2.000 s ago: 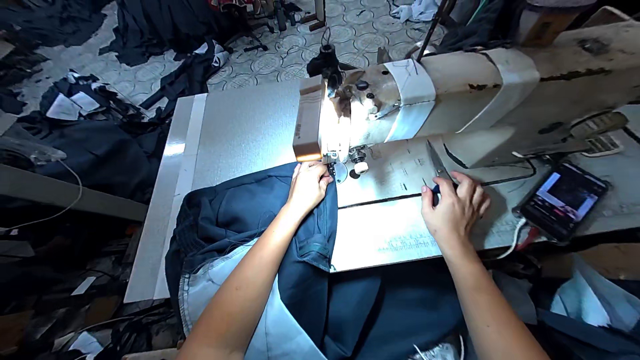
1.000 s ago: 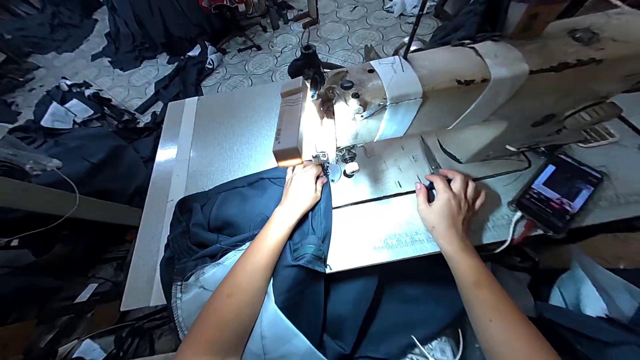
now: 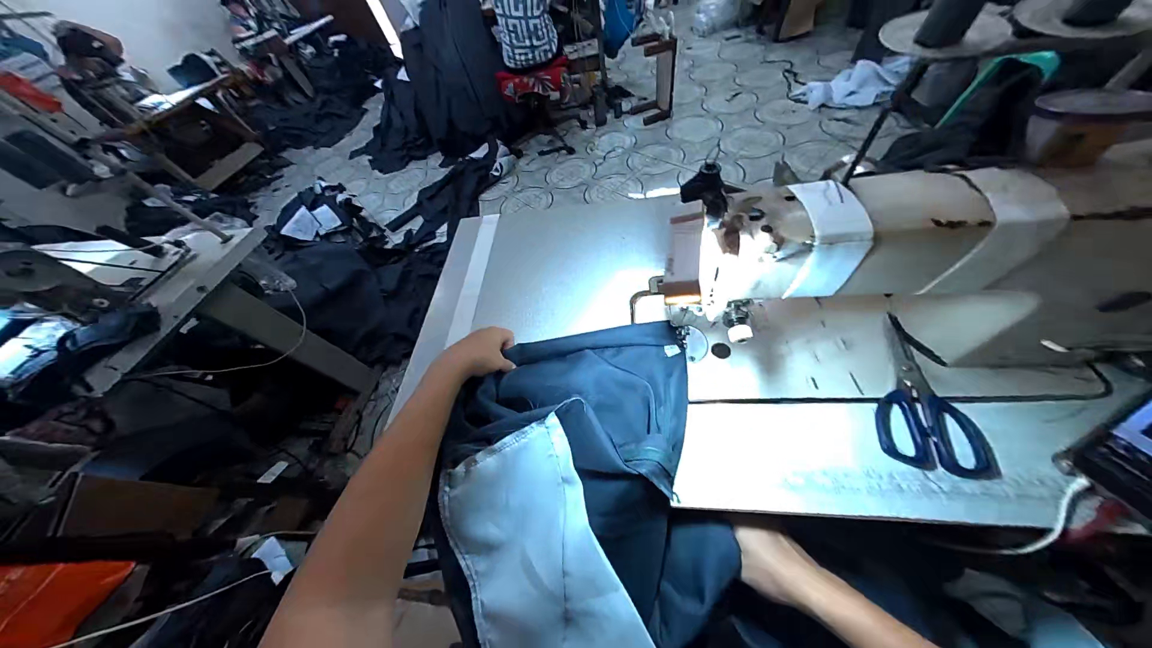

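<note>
A dark navy garment (image 3: 612, 387) with a light grey lining piece (image 3: 522, 522) lies on the sewing machine's table and hangs over its front edge. Its top corner is at the needle area of the industrial sewing machine (image 3: 900, 234), whose lamp is lit. My left hand (image 3: 486, 351) grips the garment's upper left edge, thumb over the cloth. Below the table edge, my right hand is mostly hidden behind the cloth; the wrist (image 3: 774, 562) shows. Blue-handled scissors (image 3: 934, 432) lie on the table right of the garment, blades pointing to the machine.
A phone (image 3: 1125, 450) with a cable lies at the table's right edge. Thread cone stands (image 3: 945, 36) rise behind the machine. Another machine table (image 3: 180, 297) is at the left. Dark cloth piles (image 3: 351, 270) cover the floor, and a person in a patterned top (image 3: 526, 31) is farther back.
My left hand has moved left along the garment, away from the needle. The right hand has left the scissors on the table and moved below the table edge. The view has tilted up.
</note>
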